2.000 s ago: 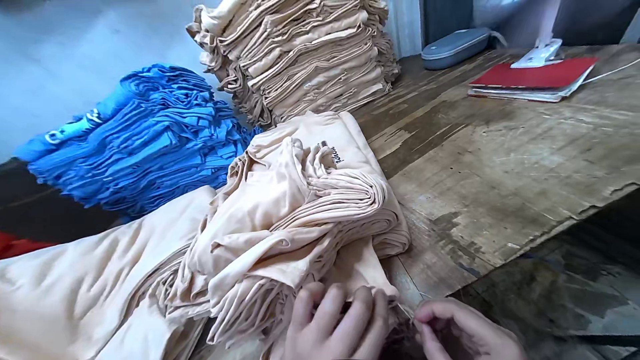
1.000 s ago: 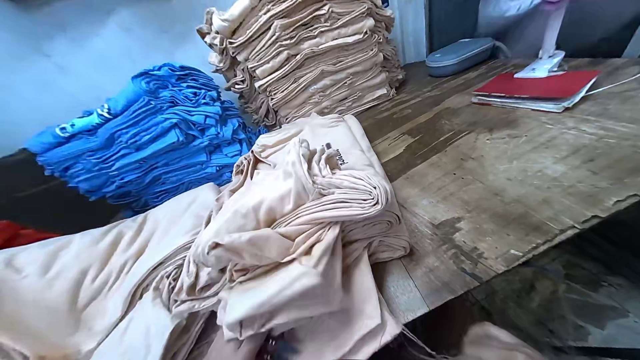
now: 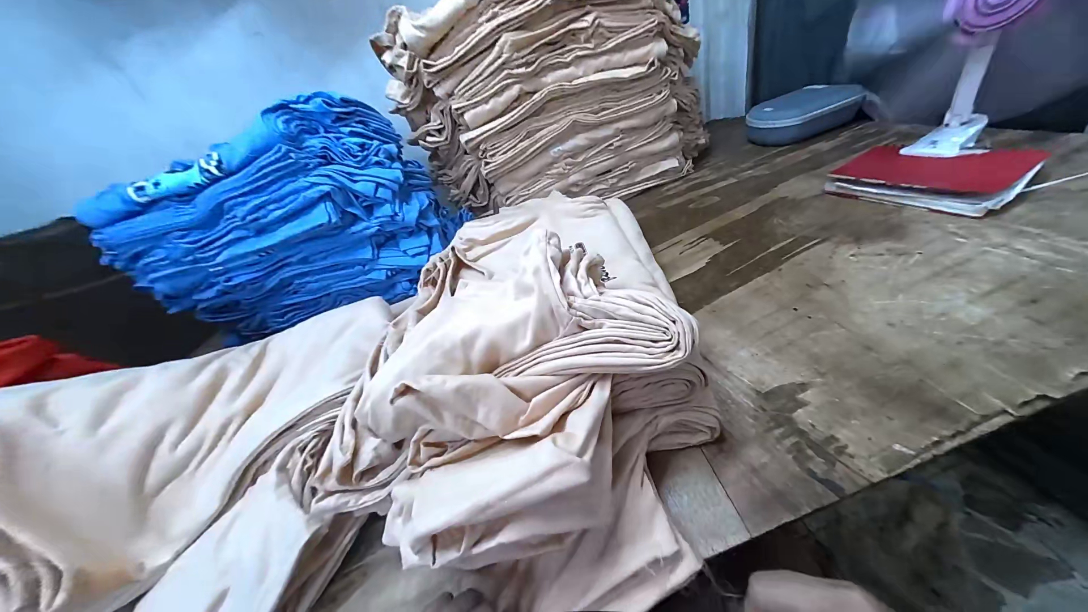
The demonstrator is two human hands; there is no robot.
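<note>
At the bottom edge, only a small part of my right hand (image 3: 807, 592) shows, right of the hanging cloth and apart from it; its fingers are out of view. A shadowed shape under the cloth at the bottom edge looks like fingers of my left hand (image 3: 459, 600), mostly hidden. Just above it lies a rumpled beige fabric piece (image 3: 510, 501), draped over the table's near edge. Behind it, folded beige fabric pieces (image 3: 629, 331) lie in a loose pile, with dark print on one. More beige cloth (image 3: 170, 442) spreads to the left.
A tall stack of beige fabric (image 3: 578, 110) stands at the back, with a blue fabric stack (image 3: 272, 221) left of it. On the wooden table (image 3: 918, 297) are a grey case (image 3: 803, 115) and a red-covered book (image 3: 943, 170) under a small fan's white base (image 3: 948, 140). Red cloth (image 3: 51, 361) lies far left.
Both hands were at the cloth by the table's near edge two seconds ago; they have since dropped mostly out of view. A beige flap now hangs over that spot.
</note>
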